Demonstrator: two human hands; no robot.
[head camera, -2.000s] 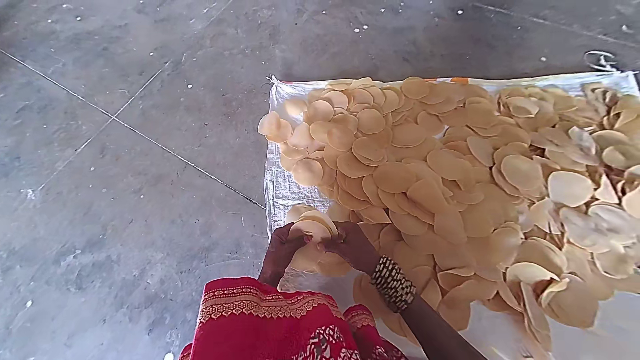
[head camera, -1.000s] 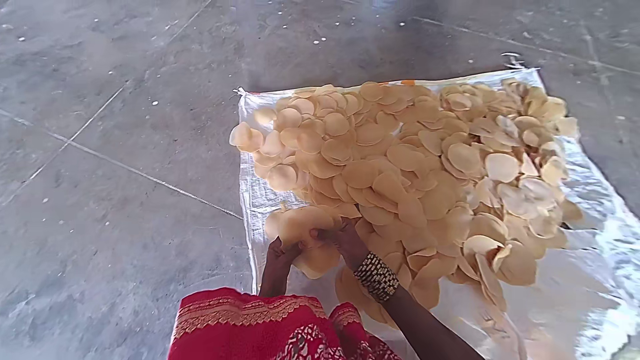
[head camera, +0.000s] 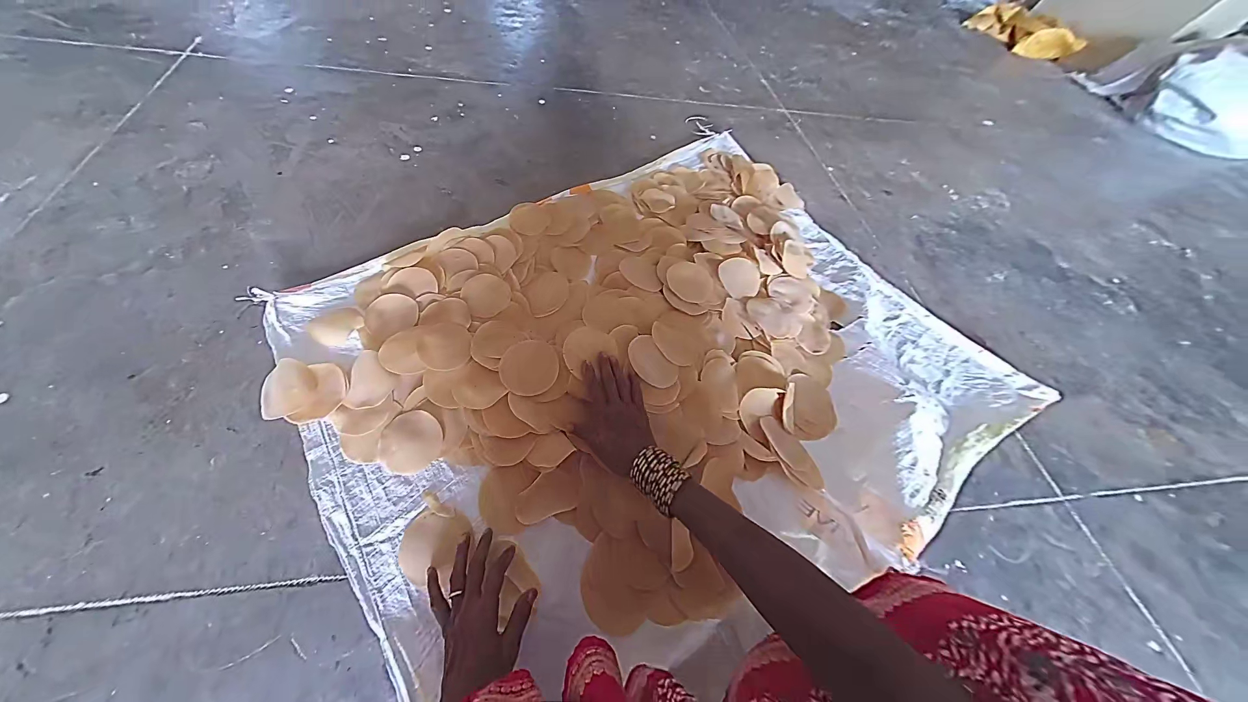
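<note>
Many thin round tan discs, likely papads (head camera: 529, 368), lie heaped and overlapping on a white woven plastic sheet (head camera: 902, 414). My right hand (head camera: 612, 414), with several patterned bangles at the wrist, rests palm down on the middle of the heap, fingers spread. At the near left, my left hand (head camera: 478, 604), with a ring on one finger, is spread over the lower edge of a small separate group of discs (head camera: 432, 543). Neither hand grips a disc. What lies under the palms is hidden.
The sheet lies on a grey floor (head camera: 146, 370) with pale joint lines. Yellow items (head camera: 1048, 43) and a pale plastic bag or sheet (head camera: 1204, 102) are at the far right. Red patterned cloth (head camera: 975, 634) covers my lap at the near edge.
My right hand has moved away from my left onto the heap. My left hand has let go of the discs both hands were handling and now lies spread. The view has shifted right.
</note>
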